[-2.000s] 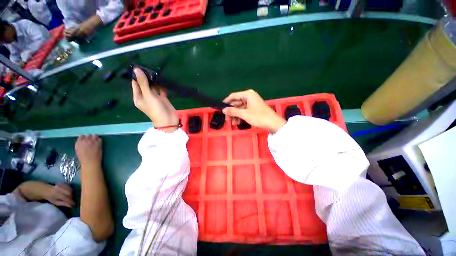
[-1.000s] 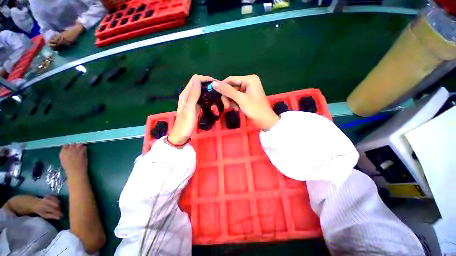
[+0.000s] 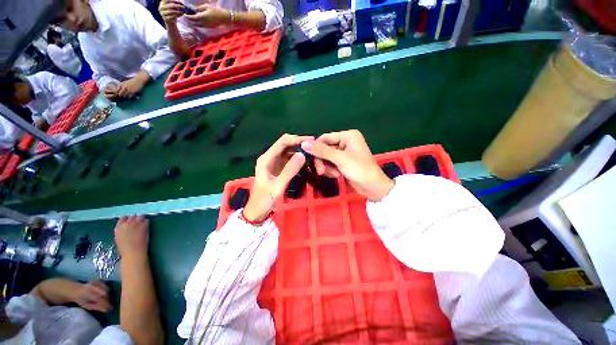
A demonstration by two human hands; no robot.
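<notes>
My left hand (image 3: 275, 174) and my right hand (image 3: 351, 162) meet above the far row of the red compartment tray (image 3: 314, 232). Between their fingertips they hold a small black watch (image 3: 307, 156), mostly hidden by the fingers. Folded black watches sit in several far-row pockets, one at the far left (image 3: 238, 198) and one at the right (image 3: 427, 164). The pockets in the nearer rows that show are empty.
The green conveyor (image 3: 378, 94) beyond the tray carries black pieces at left. A tan roll (image 3: 540, 114) and a white box (image 3: 540, 202) stand right. A neighbour's forearm (image 3: 138, 283) lies left. People sit across the belt by stacked red trays (image 3: 253, 50).
The watch was stretched between my hands, then folded; it is now compact at my fingertips. The camera view has tilted up, showing more of the people across the belt.
</notes>
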